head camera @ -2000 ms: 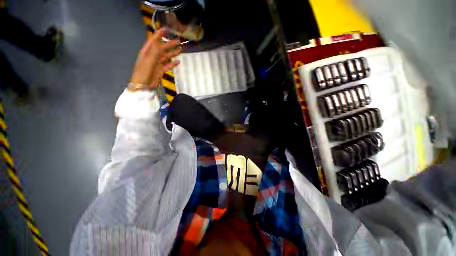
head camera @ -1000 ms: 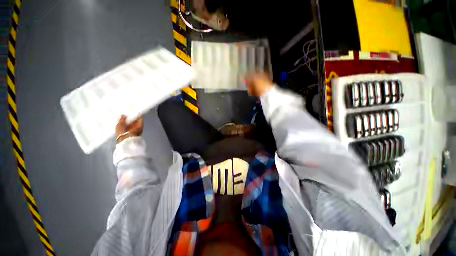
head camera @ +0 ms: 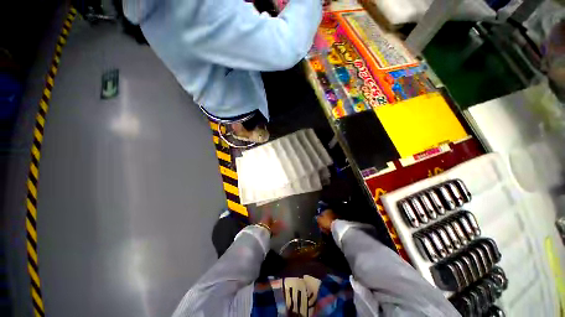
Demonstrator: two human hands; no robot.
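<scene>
White ribbed trays (head camera: 282, 168) lie overlapping, low in front of me, just left of the bench. My left hand (head camera: 267, 221) is blurred, just below the near edge of these trays, and I cannot tell if it touches anything. My right hand (head camera: 325, 218) is to its right, small and dark, beside a blue bit, and its grip is unclear. On the bench at right, a large white tray (head camera: 396, 204) holds rows of glossy black capsule-shaped housings (head camera: 433, 201). The bottom rows are cut off by my sleeve and the picture's edge.
A person in a light blue top (head camera: 229, 49) is just ahead, beside the bench. A multicoloured printed board (head camera: 356, 68) and a yellow sheet (head camera: 424, 124) lie along the bench. A striped tape line (head camera: 230, 186) runs beside the trays. Grey floor (head camera: 136, 186) is at left.
The white tray that my left hand held out at left is no longer there. Both hands are now lower, near my lap. The view has shifted forward, showing the other person and more bench.
</scene>
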